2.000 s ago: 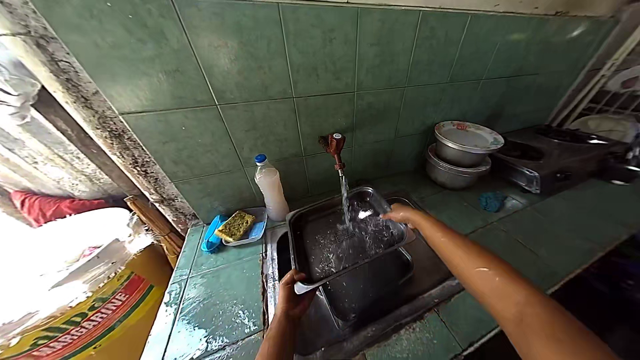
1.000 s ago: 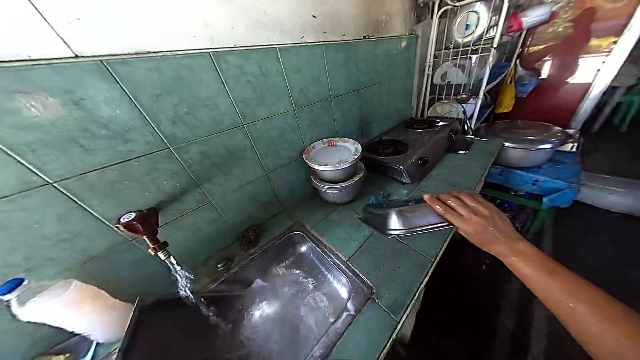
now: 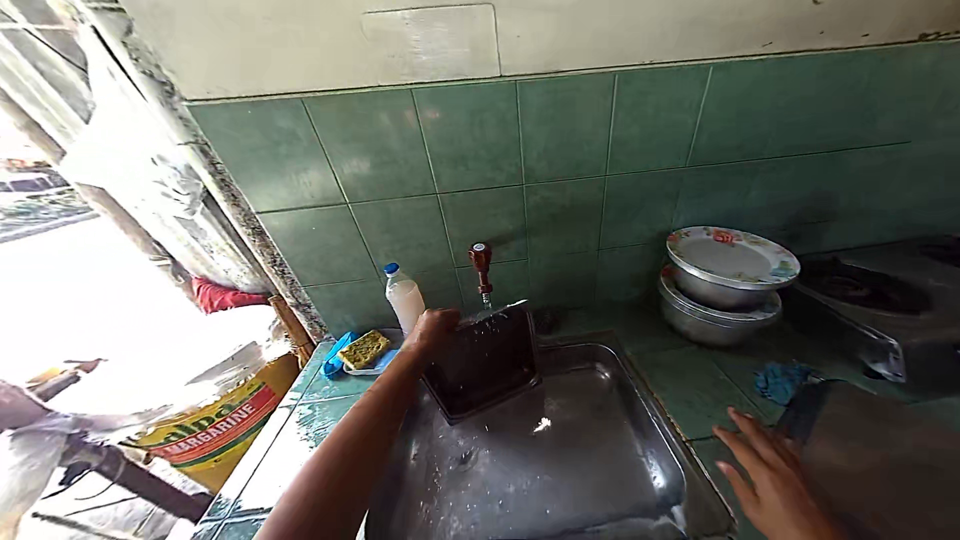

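My left hand [image 3: 435, 330] grips the upper left edge of a dark rectangular baking pan [image 3: 484, 364], tilted up over the metal sink [image 3: 570, 457]. Water from the faucet with the red-brown handle [image 3: 481, 259] runs onto the pan's upper edge. My right hand [image 3: 772, 472] has its fingers spread and holds nothing visible. It is right of the sink, beside a dark, blurred flat pan [image 3: 877, 442] on the counter. Whether the hand touches that pan, I cannot tell.
Left of the sink are a plastic bottle with a blue cap [image 3: 406, 300] and a sponge [image 3: 364, 349] on a small tray. To the right stand stacked metal pots [image 3: 712, 319] under a floral plate [image 3: 733, 258], a blue scrubber [image 3: 782, 382] and a gas stove [image 3: 885, 300].
Two seconds ago both hands held pans over the sink. One second ago my right hand was on a metal pan on the right counter; now its fingers are spread. The view has swung right and back.
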